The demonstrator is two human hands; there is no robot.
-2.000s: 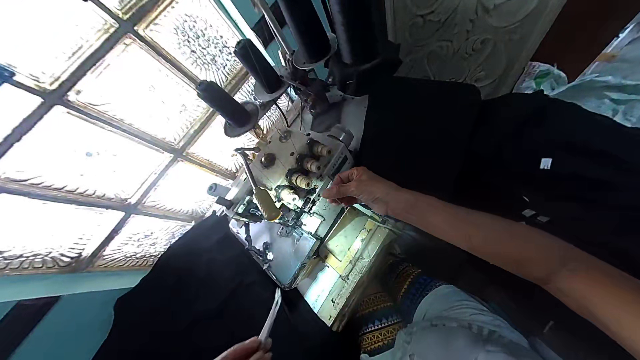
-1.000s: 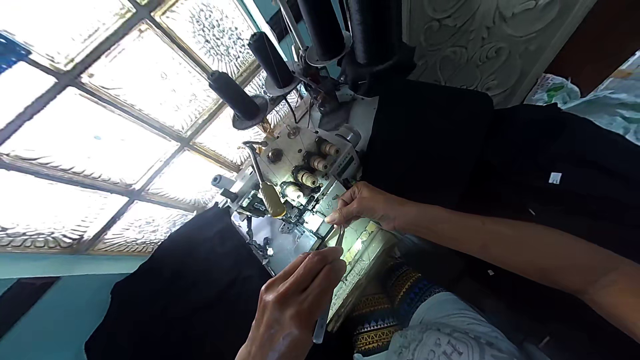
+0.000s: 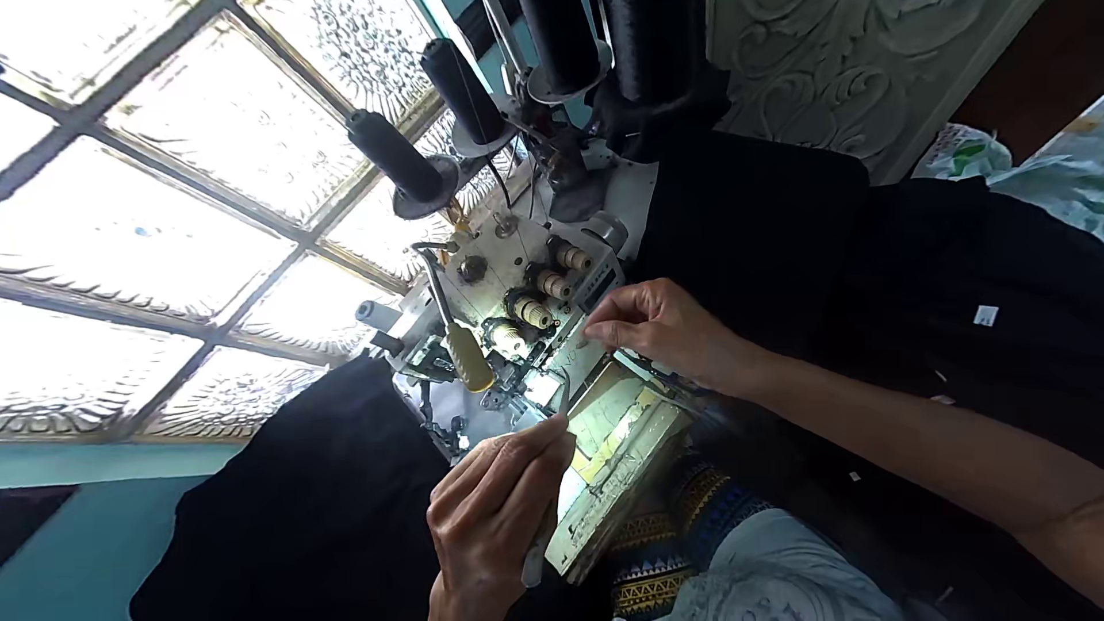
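An overlock sewing machine with several tension dials is lit near its needle area. My left hand comes up from the bottom and grips metal tweezers, whose tips point up toward the machine's front. My right hand is at the machine's front, just right of the dials, thumb and forefinger pinched together; a thread between them is too fine to make out. A lever with a yellowish grip stands left of the dials. Black thread cones stand above the machine.
Black fabric hangs left of the machine, and more black fabric lies to the right. The worn table edge is close to my patterned clothing. A glass-block window fills the upper left. Plastic bags are at far right.
My left hand has moved up from the bottom edge with the tweezers to the machine's front. My right hand stays near the dials, its fingers pinched.
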